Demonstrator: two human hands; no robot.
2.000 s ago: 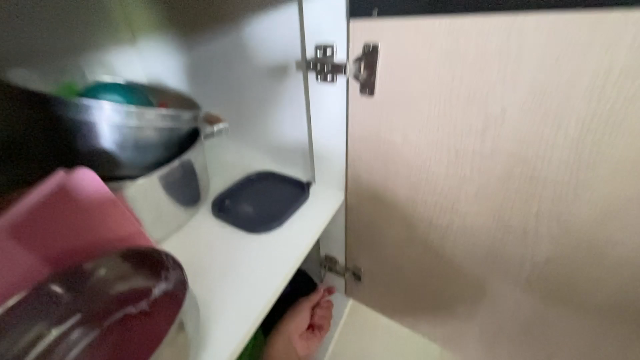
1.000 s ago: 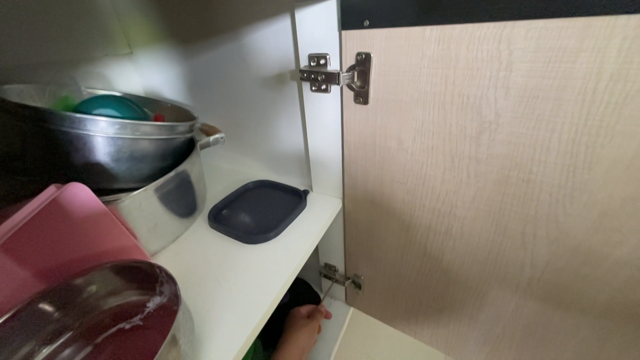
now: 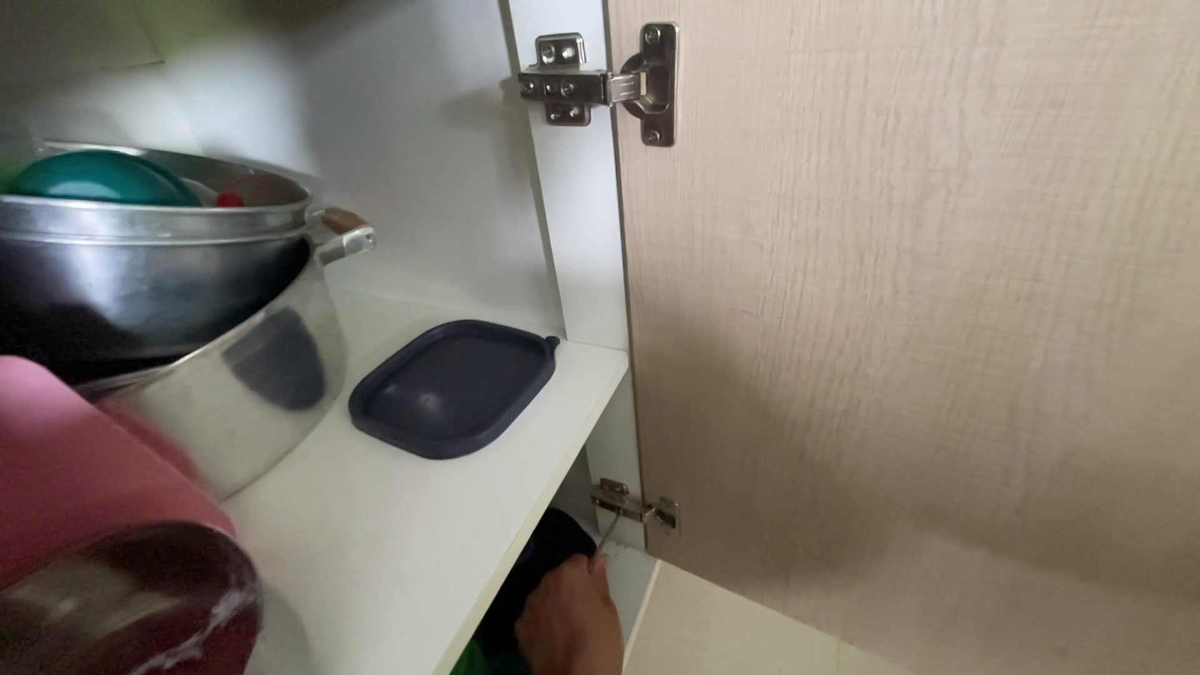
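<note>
My right hand is low in the cabinet, below the edge of the white shelf, with its fingers closed on a thin metal tool. The tool's shaft slants up to the lower cabinet hinge, and its tip appears to meet the hinge arm. That hinge joins the white side panel to the open wood-grain door. Higher up, the upper hinge joins the same two parts. The tool's handle is hidden in the hand. My left hand is out of view.
On the white shelf lies a dark square lid. Stacked metal pots with a teal item stand at left, behind a pink object and a dark red, glossy rounded item. Dark and green material lies below the shelf.
The view has shifted and come closer to the shelf. My right hand stays by the lower hinge; the tool's shaft shows more plainly now than two seconds ago.
</note>
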